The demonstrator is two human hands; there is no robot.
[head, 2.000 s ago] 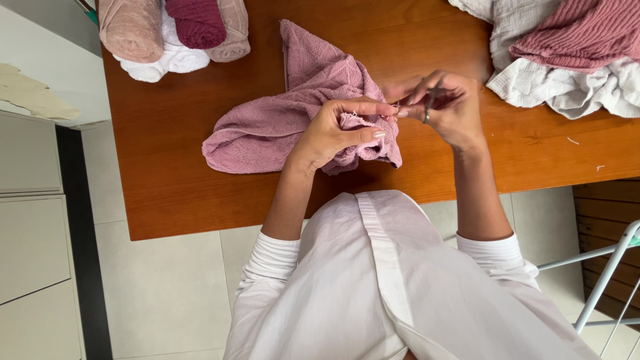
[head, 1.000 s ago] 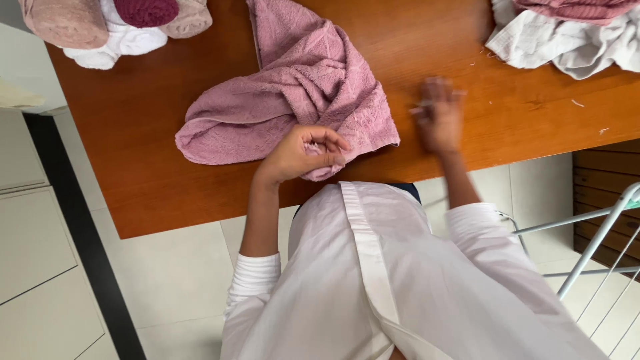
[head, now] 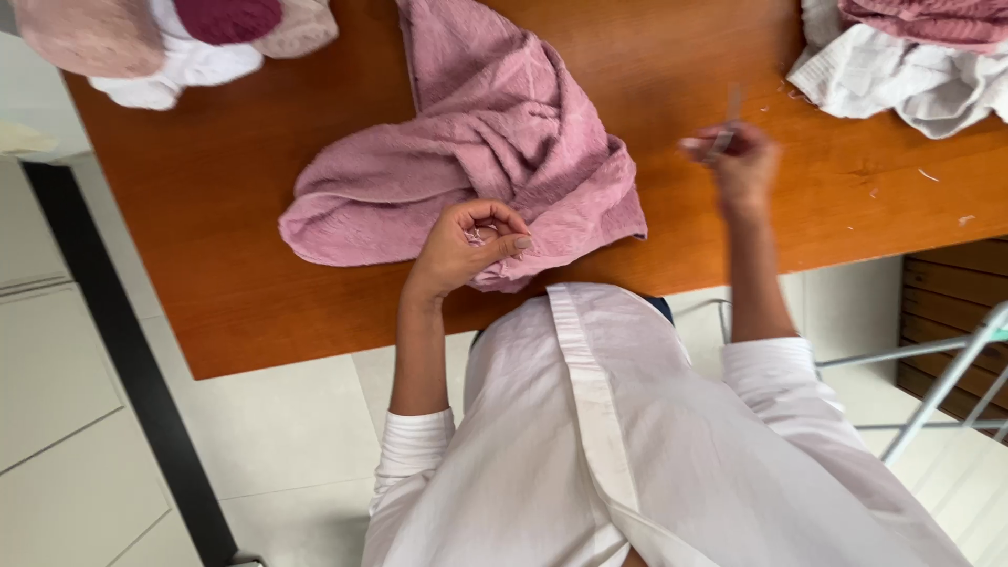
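A pink terry towel (head: pixel 504 157) lies crumpled on the wooden table, its lower edge close to my body. My left hand (head: pixel 476 244) pinches that lower edge between thumb and fingers. To the right, clear of the towel and above the table, is my right hand (head: pixel 736 157), blurred by motion. It holds a small metal tool (head: pixel 723 140), perhaps small scissors; the blur hides its exact kind. Small bits of thread (head: pixel 929 175) are scattered on the table right of my right hand.
Rolled beige, burgundy and white towels (head: pixel 90 39) sit at the table's (head: pixel 236 315) upper left. Crumpled white cloths (head: pixel 874 71) and a pink cloth (head: pixel 929 20) lie at the upper right. Beyond the near edge, at right, are a metal-tube rack (head: pixel 945 394) and a slatted wooden piece (head: pixel 957 272).
Both hands were together at the towel's edge two seconds ago. My right hand has since moved off to the right, while my left stays at the towel, which is now spread wider.
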